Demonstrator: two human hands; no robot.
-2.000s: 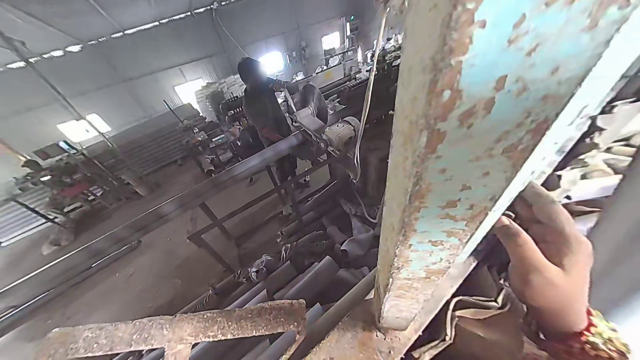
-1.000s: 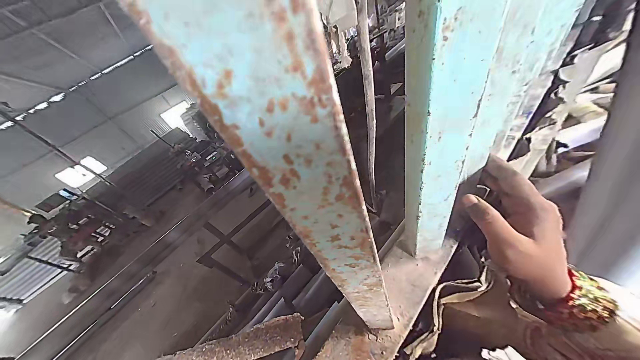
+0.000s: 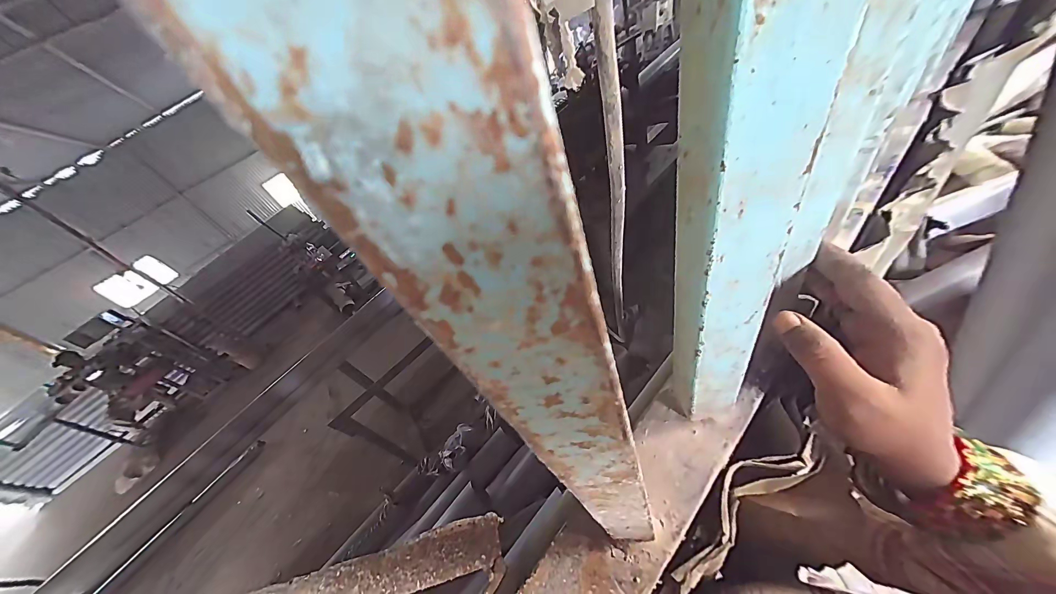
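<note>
My right hand (image 3: 883,371), with a red and gold band on its wrist, is at the right, beside the edge of a rusty, pale blue painted metal post (image 3: 742,214). Its fingers point up to the post's edge, with the thumb held apart from them; whether the fingertips touch the metal cannot be told. A second pale blue metal beam (image 3: 462,272) with rust patches slants down across the middle, left of the post. Both meet a rusty metal base plate (image 3: 676,454). My left hand is not in view.
Crumpled sheet material (image 3: 998,157) lies right of the post. A rusty metal bar (image 3: 429,553) crosses the bottom edge, with pipes (image 3: 470,495) behind it. Long metal bars (image 3: 198,478) run along the left. A dark metal frame (image 3: 371,396) stands on the floor.
The view has shifted strongly, and the slanting beam now crosses the middle. The person beside the round-bladed machine is out of sight. My right hand remains near the post's edge.
</note>
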